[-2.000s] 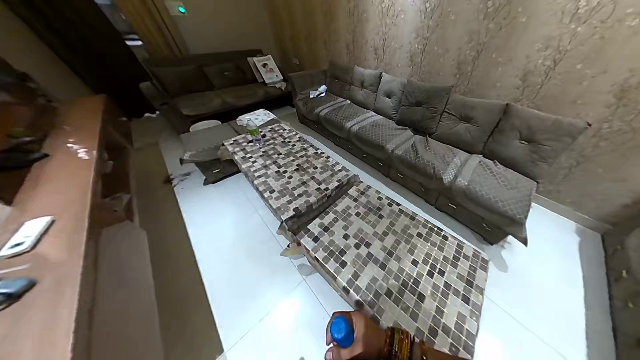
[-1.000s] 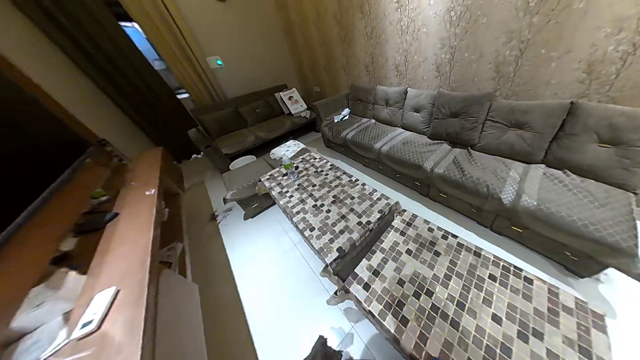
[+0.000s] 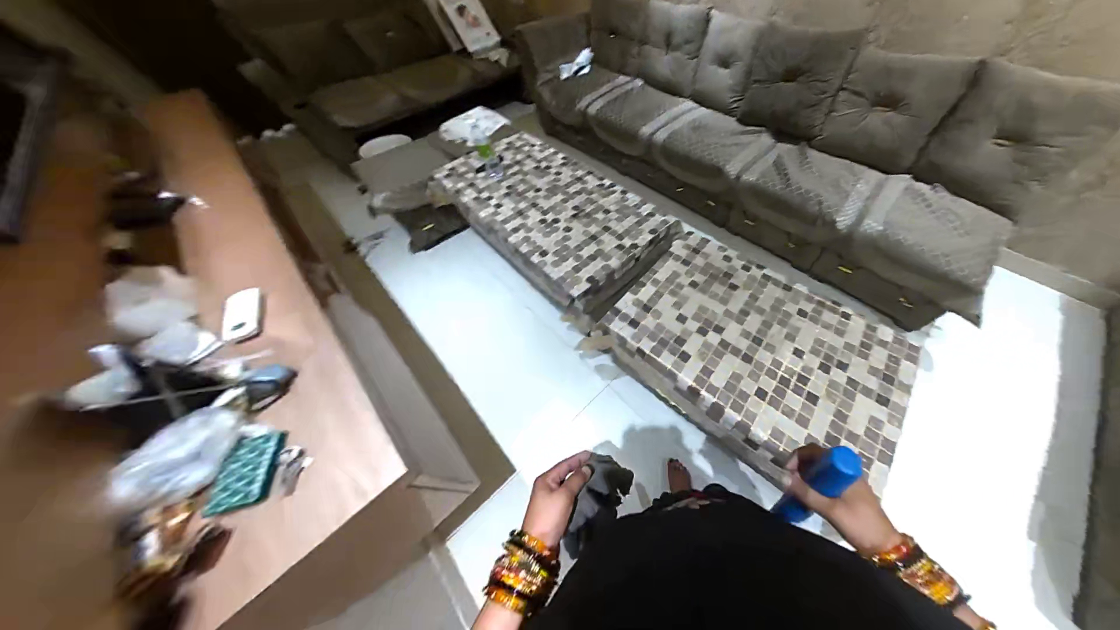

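Note:
My left hand (image 3: 560, 492), with bangles at the wrist, pinches a crumpled dark grey cloth (image 3: 599, 494) that hangs over the floor. At the lower right my right hand (image 3: 831, 499) is wrapped around a blue cylindrical container (image 3: 836, 472), held tilted beside the near table. That low table (image 3: 770, 350) has a mosaic-patterned cover in brown, grey and cream. A second low table (image 3: 560, 214) with a matching cover stands just beyond it, with a small clear bottle with green on it (image 3: 488, 159) at its far end.
A wooden counter (image 3: 341, 437) on the left holds a white device (image 3: 242, 315), plastic bags (image 3: 179, 455), a green patterned packet (image 3: 247, 472) and other clutter. A long grey sofa (image 3: 787, 157) runs along the wall. Another sofa (image 3: 394, 83) and a white stool (image 3: 385, 144) stand farther back.
My right hand with the blue container, out of view one second ago, is back in view. My left hand has come into view with the dark cloth. The view has tilted down and turned.

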